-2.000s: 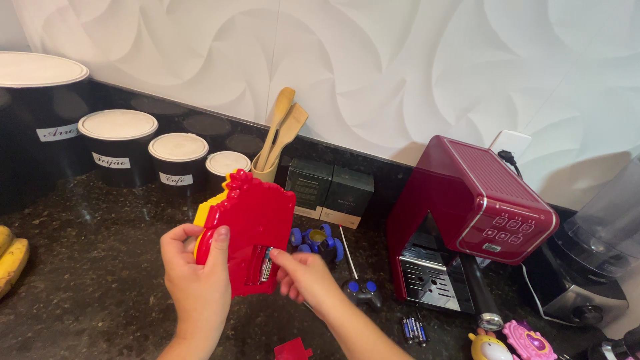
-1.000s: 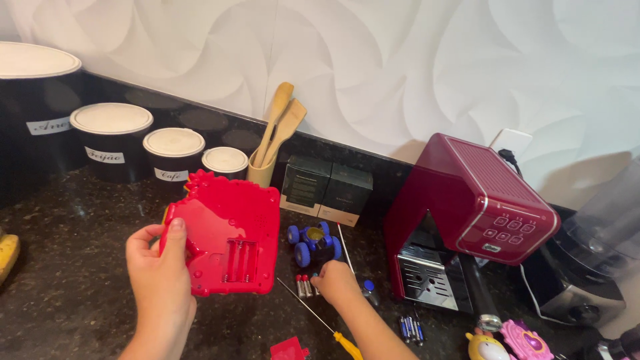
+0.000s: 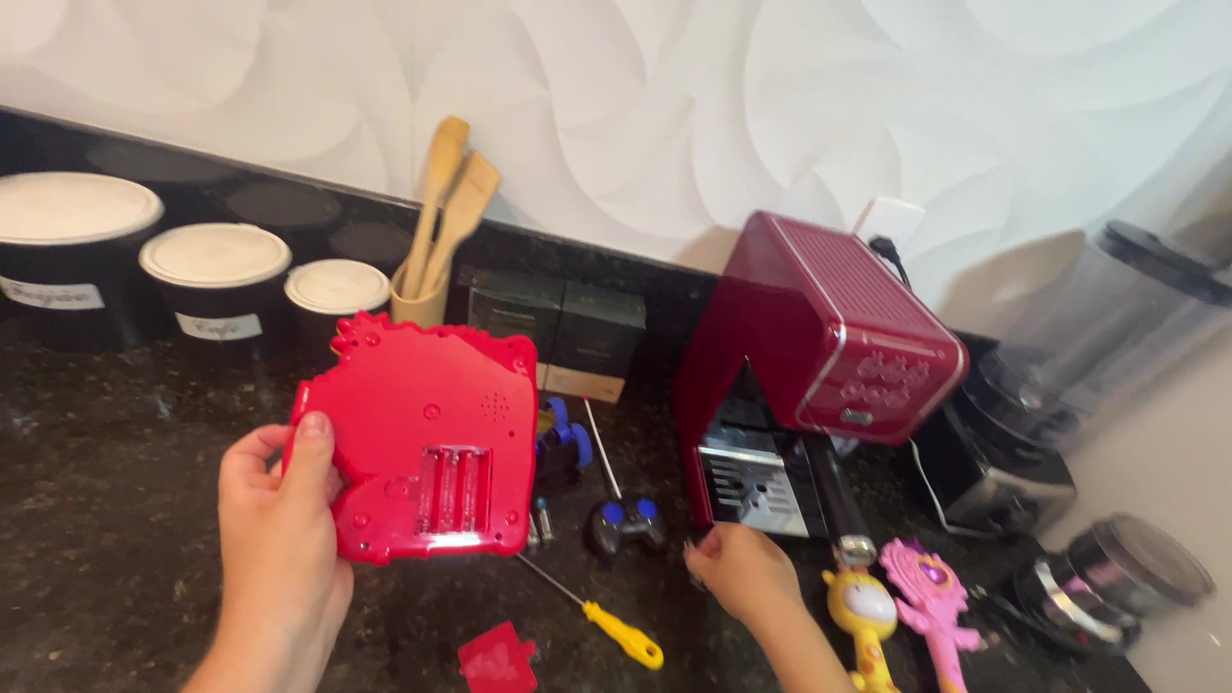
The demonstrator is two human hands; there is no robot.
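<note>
My left hand (image 3: 289, 520) grips the left edge of a red plastic toy (image 3: 423, 404), its back facing me and its battery compartment (image 3: 454, 489) uncovered, with no batteries in its slots. My right hand (image 3: 741, 573) is lowered at the counter in front of the coffee machine, fingertips pinched together; what lies at them is mostly hidden. Below the toy are a small red plastic cover (image 3: 499, 659) and a screwdriver with a yellow handle (image 3: 623, 635). A few batteries (image 3: 543, 522) lie just right of the toy's lower corner, beside a black game-style remote control (image 3: 626, 525).
A red espresso machine (image 3: 818, 327) stands right of centre, a blender (image 3: 1020, 414) beyond it. Yellow and pink toys (image 3: 929, 602) lie at the lower right. Lidded black canisters (image 3: 217, 279), wooden utensils (image 3: 448, 212) and dark boxes (image 3: 597, 337) line the wall. A blue toy vehicle (image 3: 563, 448) is partly hidden.
The toy's compartment held a battery two seconds ago and was empty a second ago. My right hand has moved right, from the batteries near the toy vehicle to the counter before the espresso machine.
</note>
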